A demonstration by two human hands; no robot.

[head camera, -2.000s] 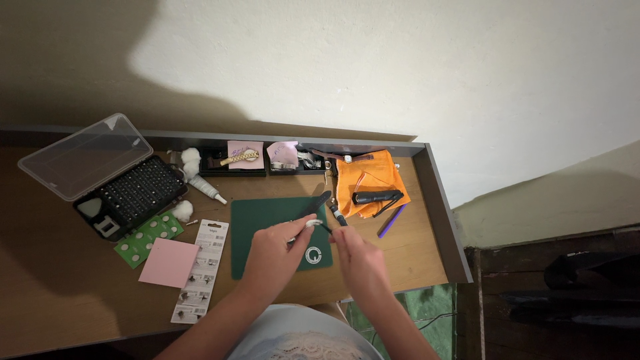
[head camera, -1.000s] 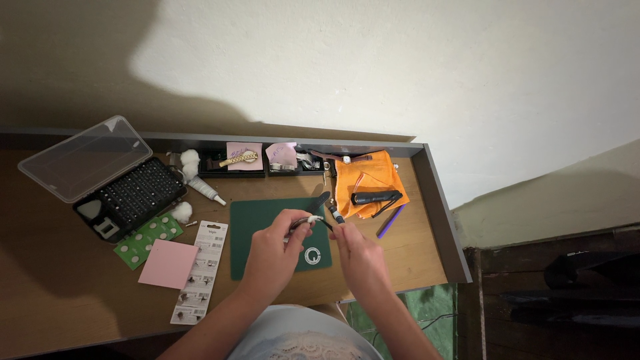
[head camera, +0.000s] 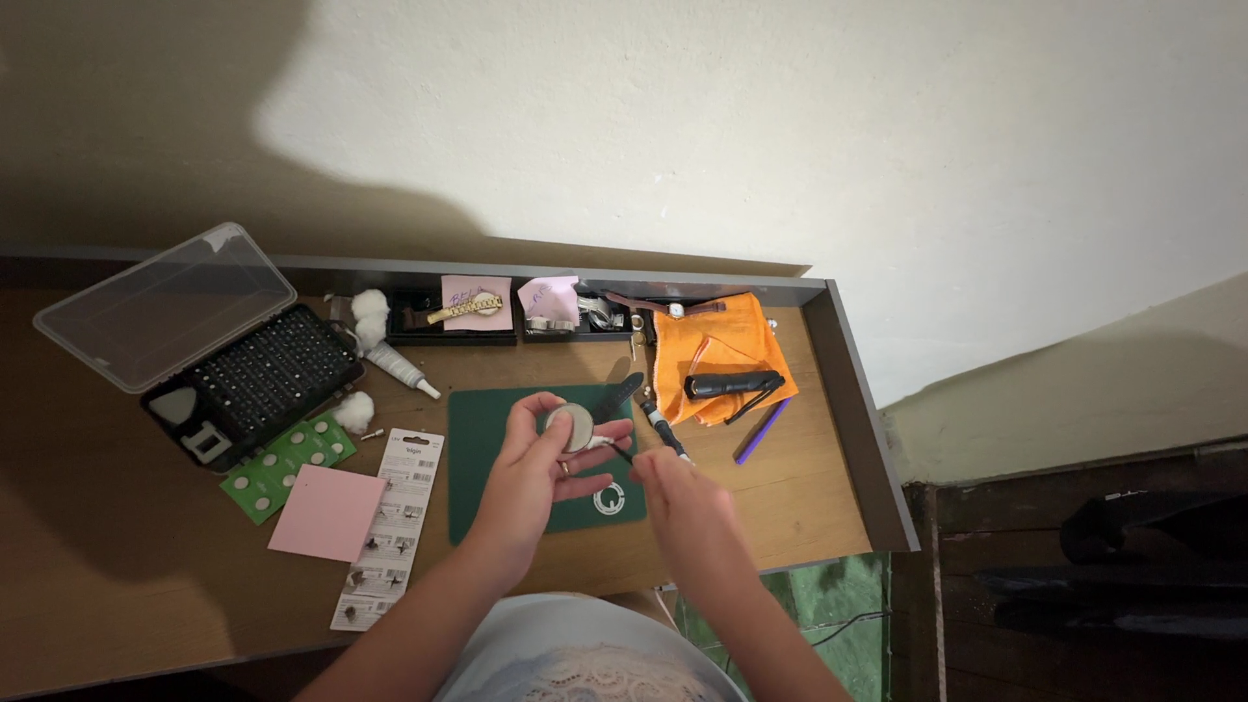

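My left hand (head camera: 534, 463) holds a round watch case (head camera: 571, 427) between thumb and fingers, over the green mat (head camera: 473, 468). A dark watch strap (head camera: 618, 395) extends up and right behind it. My right hand (head camera: 673, 492) pinches a thin dark tool (head camera: 620, 451), with a white cotton tip or tuft (head camera: 597, 444) at its far end, close to the left fingers. The exact kind of tool cannot be told. A white ring-shaped part or marking (head camera: 609, 499) shows on the mat below the hands. A black-and-silver precision screwdriver (head camera: 665, 430) lies beside my right hand.
An opened bit case (head camera: 273, 375), white tube (head camera: 402, 370), cotton (head camera: 354, 411), button-cell pack (head camera: 290, 466), pink notes (head camera: 329, 512) and battery card (head camera: 390, 526) lie left. Black trays (head camera: 453, 336) hold watches. An orange cloth (head camera: 678, 341) bears a black flashlight (head camera: 731, 383); a purple stick (head camera: 762, 431) lies nearby.
My left hand has turned and its fingers have spread, bringing the round watch case into plain view. My right hand stays close beside it with the thin tool.
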